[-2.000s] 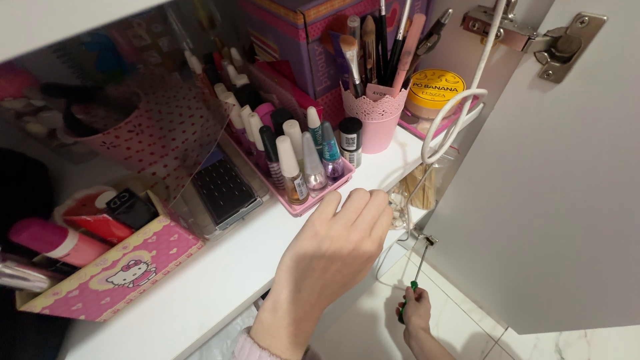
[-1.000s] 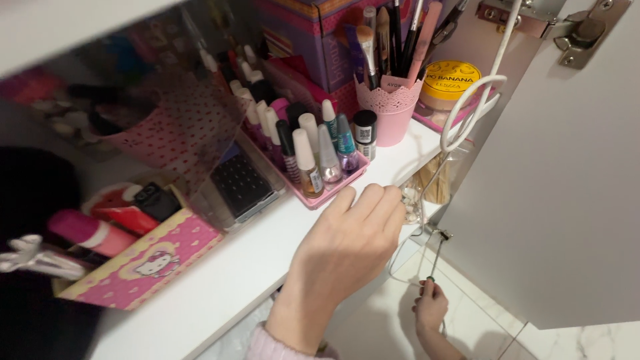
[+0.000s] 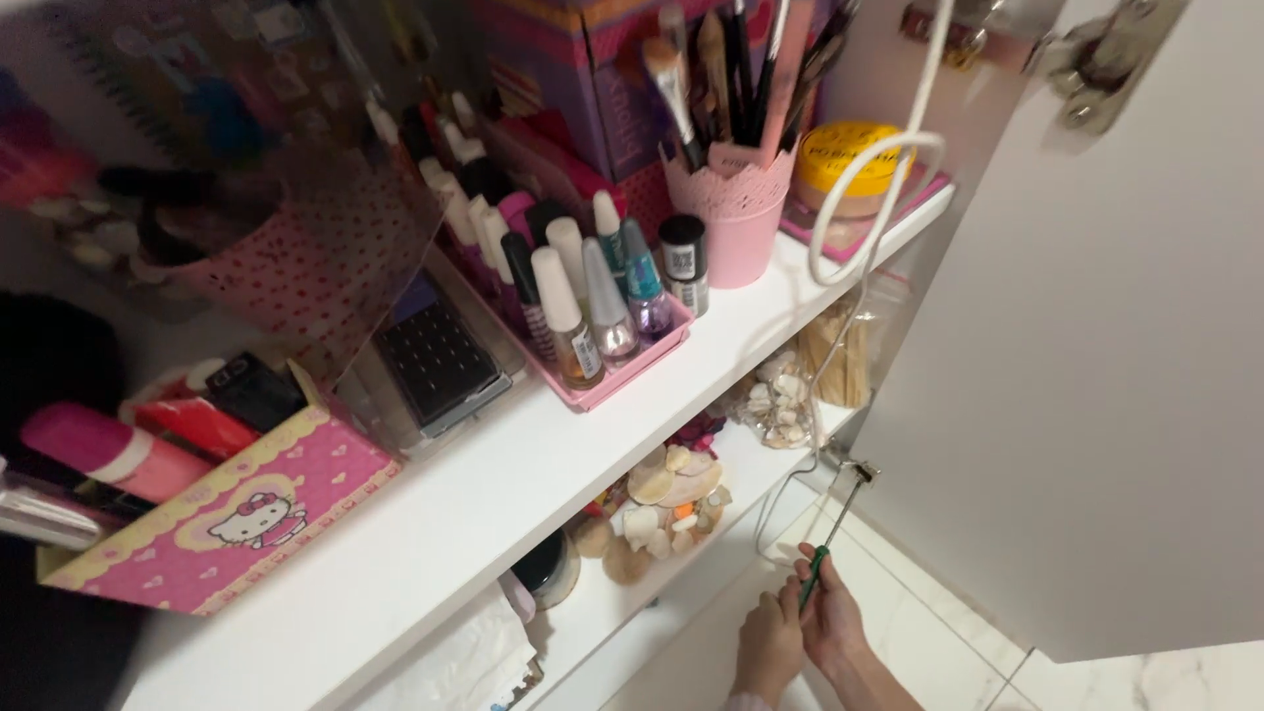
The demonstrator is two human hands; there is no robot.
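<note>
A screwdriver with a green handle [image 3: 815,578] is held low at the right, its metal shaft slanting up to the lower door hinge [image 3: 862,474]. The tip seems to meet the hinge, though the exact contact is too small to tell. My right hand [image 3: 839,622] has its fingers around the handle. Beside it, my left hand [image 3: 768,642] grips the handle's lower end, the two hands close together. The grey-white cabinet door [image 3: 1066,395] stands open at the right, with another metal hinge [image 3: 1111,64] near its top.
A white shelf [image 3: 474,533] bears a pink tray [image 3: 632,370] of nail polish bottles, a pink brush pot [image 3: 736,227] and a patterned box [image 3: 247,523]. A white cable [image 3: 839,193] hangs in a loop. Shells [image 3: 681,484] lie on the shelf below. Marble-look tiles [image 3: 938,592] cover the floor.
My left hand has come down from the upper shelf's edge to the screwdriver. The right hand still holds the screwdriver at the lower hinge.
</note>
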